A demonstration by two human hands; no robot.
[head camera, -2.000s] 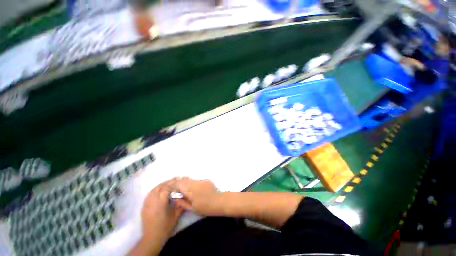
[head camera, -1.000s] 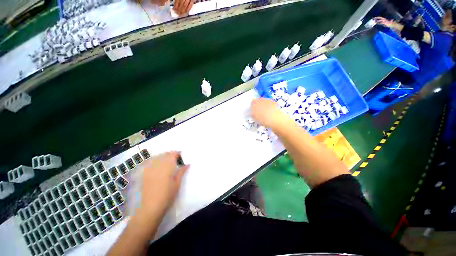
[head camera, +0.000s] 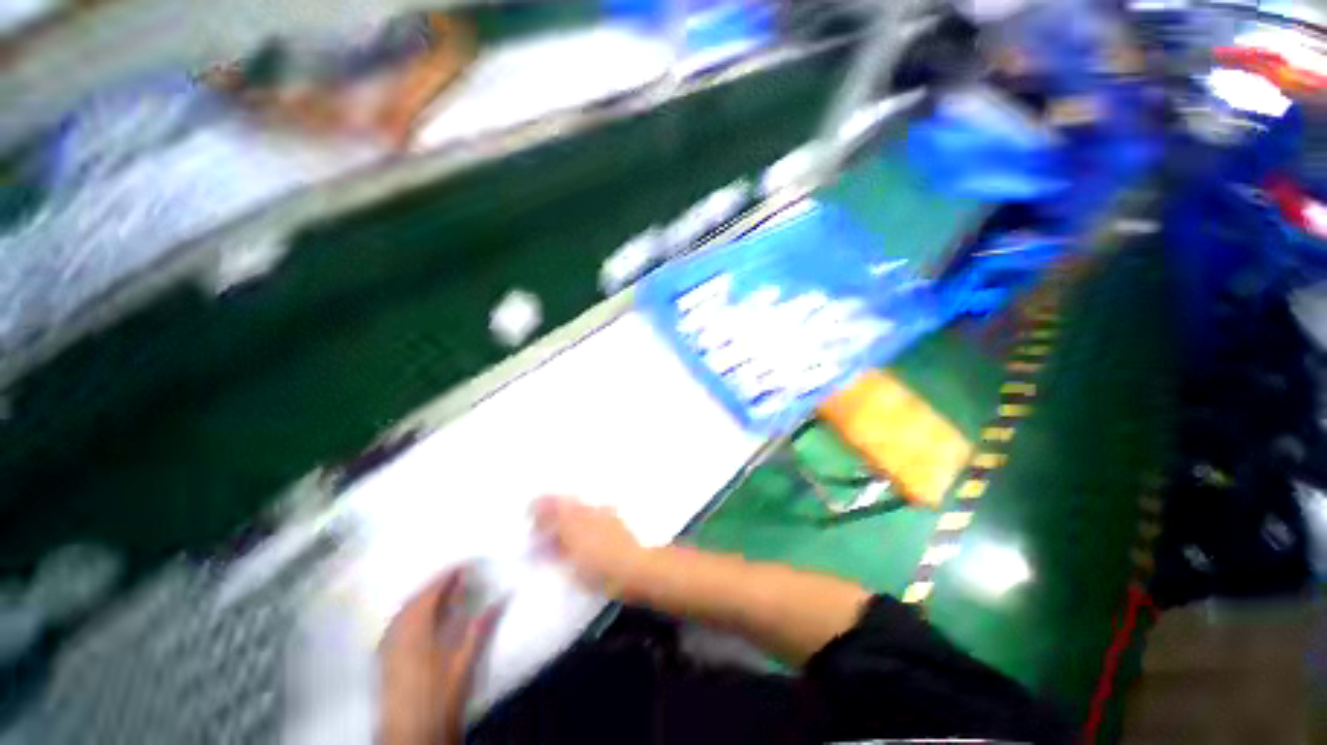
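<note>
The frame is strongly blurred. My left hand [head camera: 427,651] is over the white work sheet [head camera: 539,437] at the lower left, fingers pointing up; whether it holds a unit is unclear. My right hand [head camera: 590,546] is just right of it, with fingertips towards a pale blurred patch between the hands; a small white part there cannot be made out. Rows of charger housings [head camera: 189,662] stand at the lower left, smeared by motion. The blue parts bin [head camera: 691,364] holds a pile of small white inserts [head camera: 771,338].
A green conveyor belt [head camera: 393,291] runs beyond the sheet and carries white units [head camera: 515,317]. An orange-yellow box [head camera: 895,437] stands below the bin. Blurred people and bare hands are at the top left and upper right. Yellow-black tape marks the floor.
My right hand has come back from the loose inserts beside the bin to near my left hand. The view has swung, so the bin appears further left, and the picture is blurrier.
</note>
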